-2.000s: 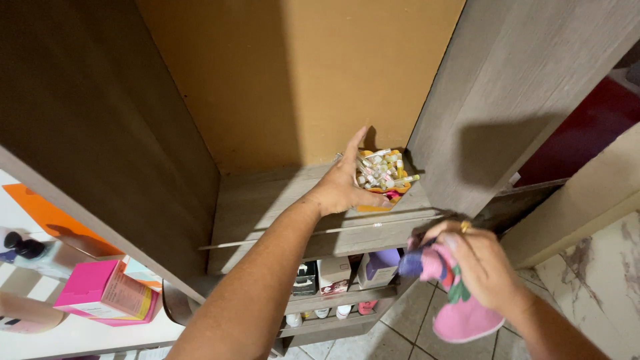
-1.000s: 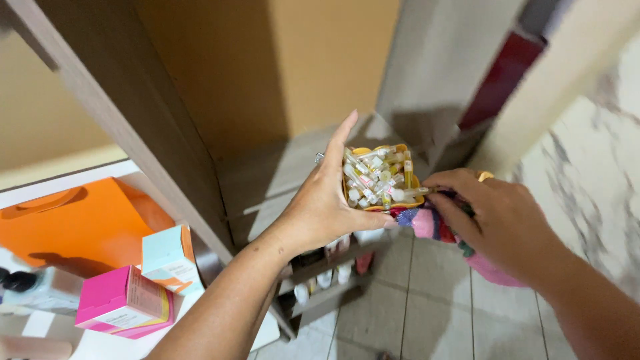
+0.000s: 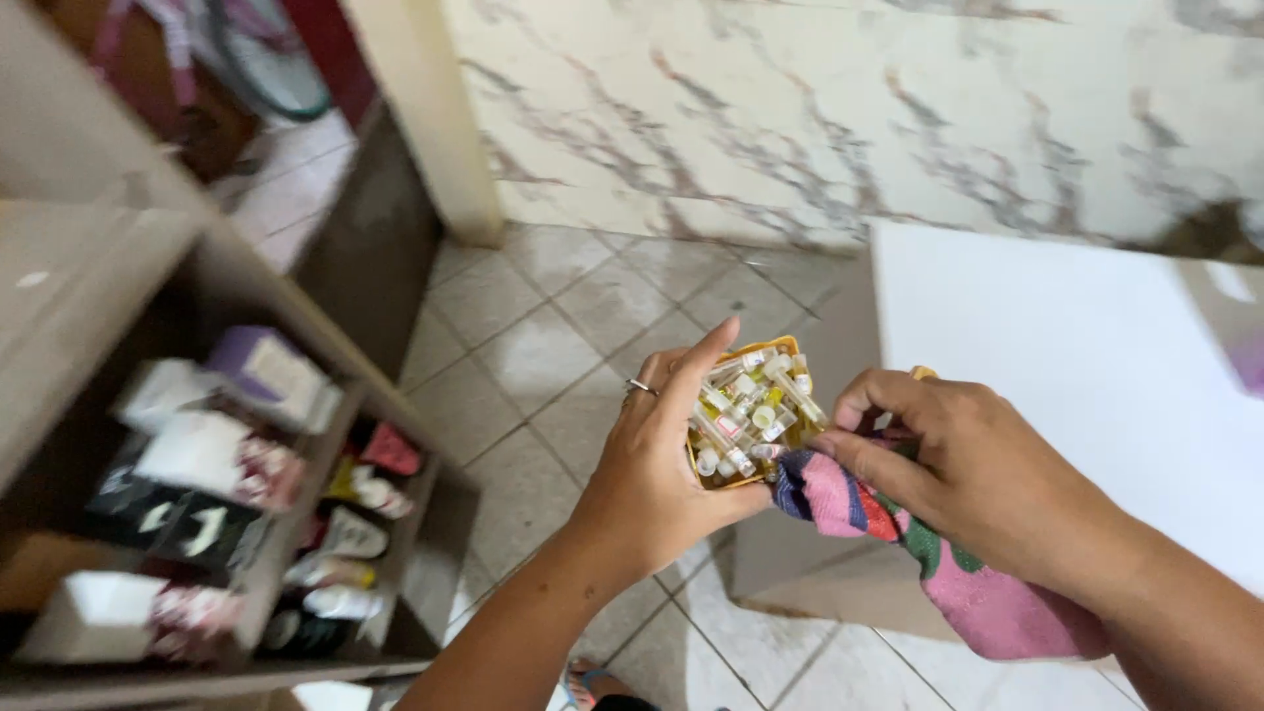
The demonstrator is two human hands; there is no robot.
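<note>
My left hand point(image 3: 657, 464) grips a small yellow basket point(image 3: 790, 344) from its left side, thumb below and fingers along the rim. Several small clear sample vials point(image 3: 765, 415) with pale caps lie jumbled inside. My right hand point(image 3: 908, 454) is closed on a multicoloured cloth point(image 3: 1017, 602), pink with blue, red and green parts, which hangs down beneath the palm. The cloth's bunched end touches the basket's lower right corner. The right thumb and forefinger are close to a vial's end at the basket's right edge; whether they pinch it is unclear.
A wooden shelf unit point(image 3: 326, 286) with boxes, tubes and bottles stands at left. A white-topped table point(image 3: 1047, 375) is at right, against a marble-patterned wall point(image 3: 691, 109). Tiled floor point(image 3: 533, 355) lies between them. Part of a bicycle point(image 3: 262, 59) shows at upper left.
The basket of vials, earlier on the cabinet shelf, is now held in my left hand over the floor. The cloth has come up against the basket. The view has swung right.
</note>
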